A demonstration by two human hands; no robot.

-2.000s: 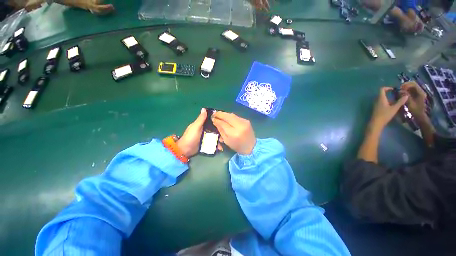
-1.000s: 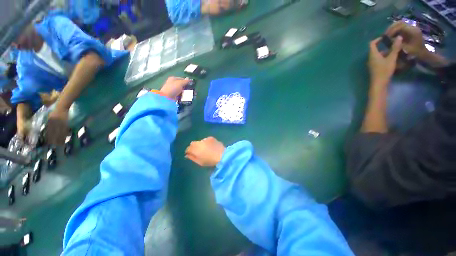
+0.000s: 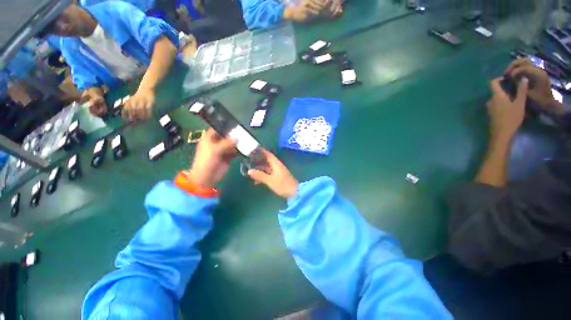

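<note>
A black mobile phone with a white patch [image 3: 244, 140] is held slanted above the table and is slightly blurred. My left hand [image 3: 213, 155] holds it at its left side, below an orange wristband. My right hand [image 3: 275, 176] has its fingertips at the phone's lower right end. I cannot tell whether a ring is between the fingers. A blue tray [image 3: 289, 130] with a heap of white rings [image 3: 312, 133] sits just beyond my right hand. A yellow-trimmed phone [image 3: 196, 135] shows partly behind my left hand.
Several black phones [image 3: 99, 152] lie in a row at the left and others [image 3: 258, 117] near the tray. A clear compartment tray [image 3: 241, 57] is at the far side. A co-worker's hands [image 3: 139, 105] are at upper left. A dark-sleeved person's hands [image 3: 510, 103] hold something at right.
My left hand has come back from the phones beyond, bringing a phone towards me. My right hand has met its lower end. The view has shifted, so the blue tray appears further right.
</note>
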